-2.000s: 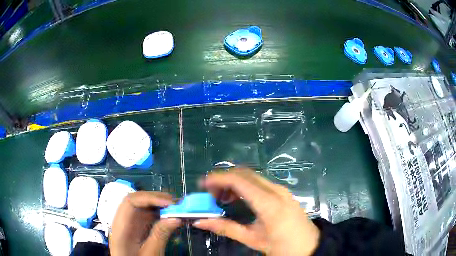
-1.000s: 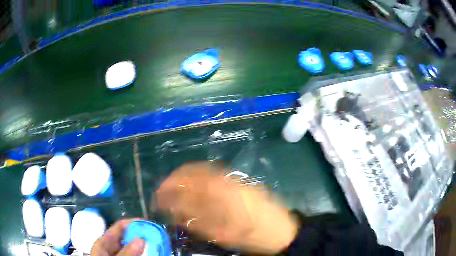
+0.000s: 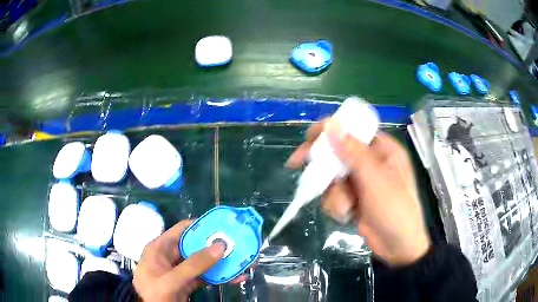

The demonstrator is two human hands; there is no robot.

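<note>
My left hand (image 3: 171, 268) holds a blue plastic housing (image 3: 231, 229) at the lower middle, its open inner side facing up, with a finger on the pale ring at its centre. My right hand (image 3: 377, 194) grips a white squeeze bottle (image 3: 352, 127) with its long thin nozzle pointing down and left. The nozzle tip is close to the right edge of the housing; I cannot tell if it touches. White-topped units (image 3: 97, 221) lie in rows at the left.
A green conveyor belt (image 3: 253, 79) beyond the blue edge strip (image 3: 171, 118) carries a white-topped unit (image 3: 213, 51) and several blue housings (image 3: 312, 56). Clear plastic trays (image 3: 289, 277) lie under my hands. Newspaper (image 3: 481, 177) under clear plastic lies at the right.
My right hand has taken hold of the white bottle, which was beside the newspaper, and brought it near the housing. The housing now shows fully, inner side up.
</note>
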